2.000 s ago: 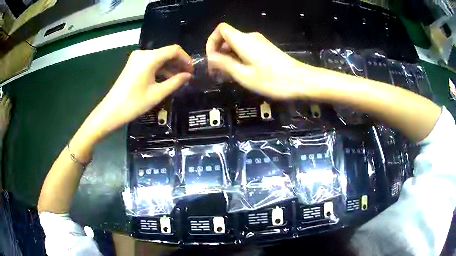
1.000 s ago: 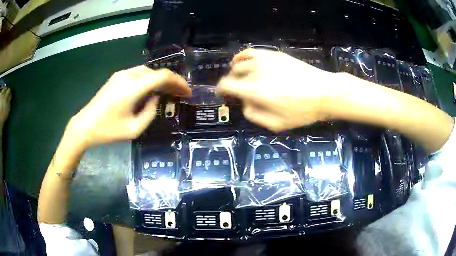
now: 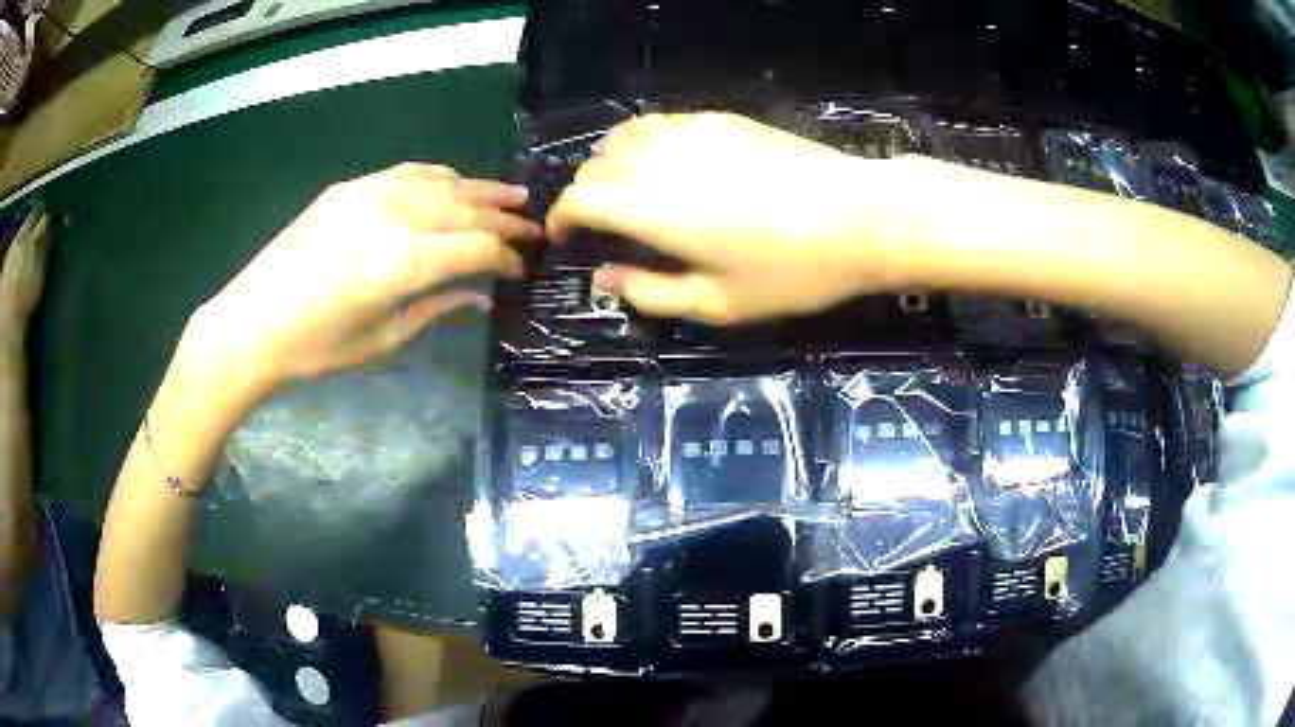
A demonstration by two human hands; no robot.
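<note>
A wide black tray (image 3: 866, 54) holds rows of flat black phone-sized units (image 3: 731, 476) under shiny, wrinkled clear film (image 3: 888, 523). Each front-row unit has small pale icons and a printed lower panel (image 3: 560, 616). My left hand (image 3: 355, 270) is at the tray's left edge, fingers spread, with fingertips at the leftmost unit of the row behind. My right hand (image 3: 717, 213) lies over that same unit and its neighbours, fingers bent, its thumb or a finger near the pale phone picture (image 3: 607, 288). Whether it pinches any film is hidden.
The green bench top (image 3: 128, 256) lies left of the tray, with a pale rail (image 3: 341, 68) beyond it. Another person's arm (image 3: 20, 369) shows at the left edge. Brown board or carton (image 3: 78, 121) is at the upper left. White round spots (image 3: 301, 624) show below the bench edge.
The tray has shifted right in the view. My right hand has moved left relative to the tray, onto the leftmost unit of the row behind. My left hand's fingers now reach that unit's edge.
</note>
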